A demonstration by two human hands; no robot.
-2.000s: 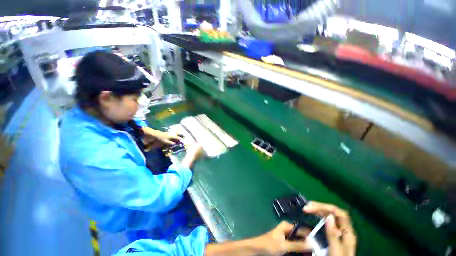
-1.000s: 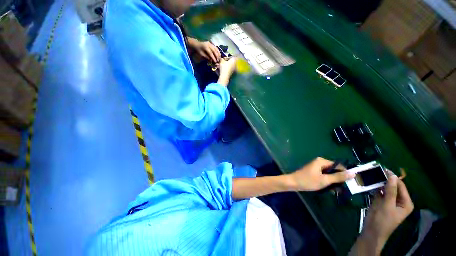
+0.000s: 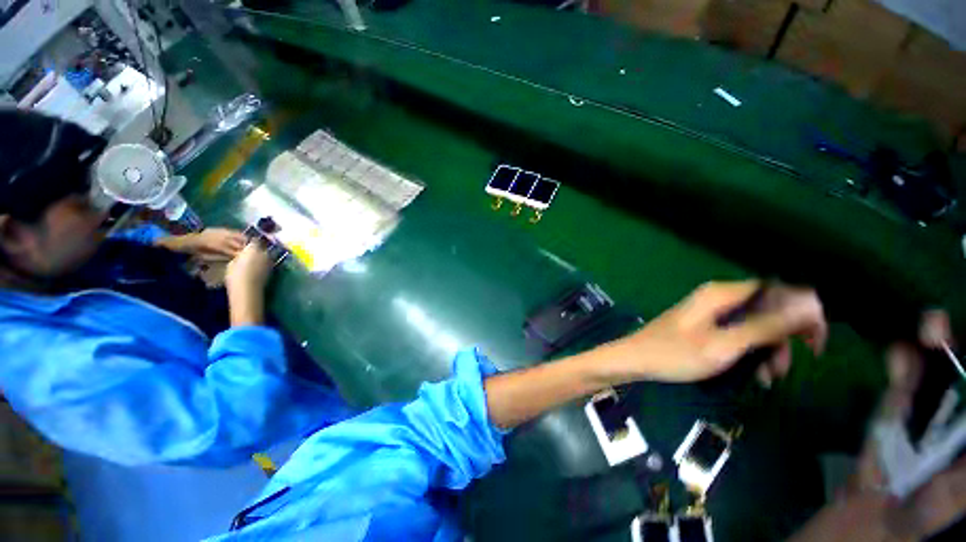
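Observation:
My left hand (image 3: pixel 731 330) is stretched over the green mat, fingers curled and blurred. A dark patch shows between its fingers, but I cannot tell whether it is a held thing. My right hand (image 3: pixel 900 508) is at the lower right edge, blurred and partly cut off, around a white-framed piece (image 3: pixel 913 462). Below my left hand lie separate white-framed display modules (image 3: pixel 614 428), another tilted one (image 3: pixel 704 455), and two side by side at the bottom edge (image 3: pixel 653 528). Dark housings (image 3: pixel 569 318) lie left of my left hand.
A row of three displays (image 3: pixel 523 188) with orange tails lies farther back. A person in a blue smock (image 3: pixel 159 371) works at left beside a pale gridded sheet (image 3: pixel 337 191) and a small white fan (image 3: pixel 135 173). A dark recessed strip crosses behind.
The view has swung to the right and forward. My hands have moved apart from the white-framed display they both held. Loose display modules now show below my left hand.

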